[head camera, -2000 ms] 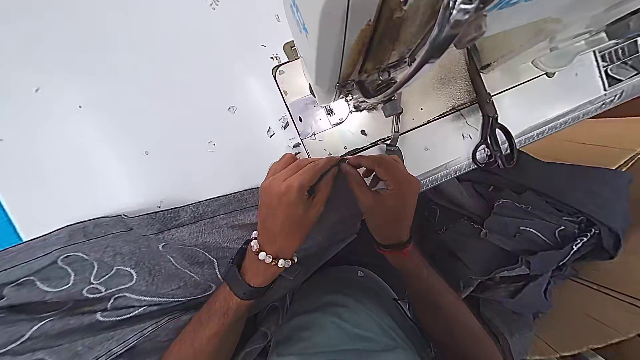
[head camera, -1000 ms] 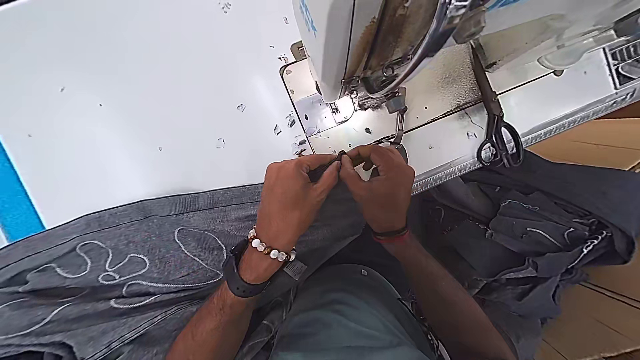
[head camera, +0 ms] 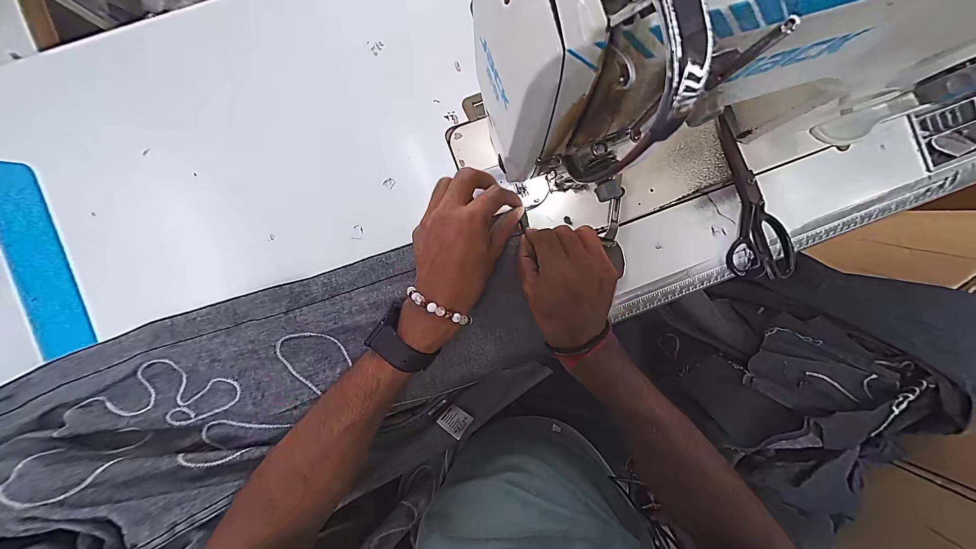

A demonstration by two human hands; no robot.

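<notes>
A grey denim garment point(head camera: 328, 293) lies along the table's near edge and over the lap, with loose white threads on it. My left hand point(head camera: 461, 244), with a bead bracelet and a dark watch, pinches the top edge of the cloth just before the needle area. Beside it my right hand point(head camera: 568, 282) grips the same edge, its fingertips close to the left ones. Right behind the fingers is the lit presser foot point(head camera: 534, 187) of a Jack sewing machine point(head camera: 526, 84). The fingers hide the pinched bit of cloth.
Black-handled scissors point(head camera: 751, 221) lie on the machine bed at the right, near a measuring tape strip point(head camera: 686, 286) along the table edge. More dark cloth point(head camera: 823, 366) is heaped at the right over cardboard point(head camera: 900, 252). Thread scraps dot the white tabletop point(head camera: 229, 152).
Both hands, pinching the cloth, have moved up closer to the presser foot. My left hand's fingers now reach the plate beside the needle area.
</notes>
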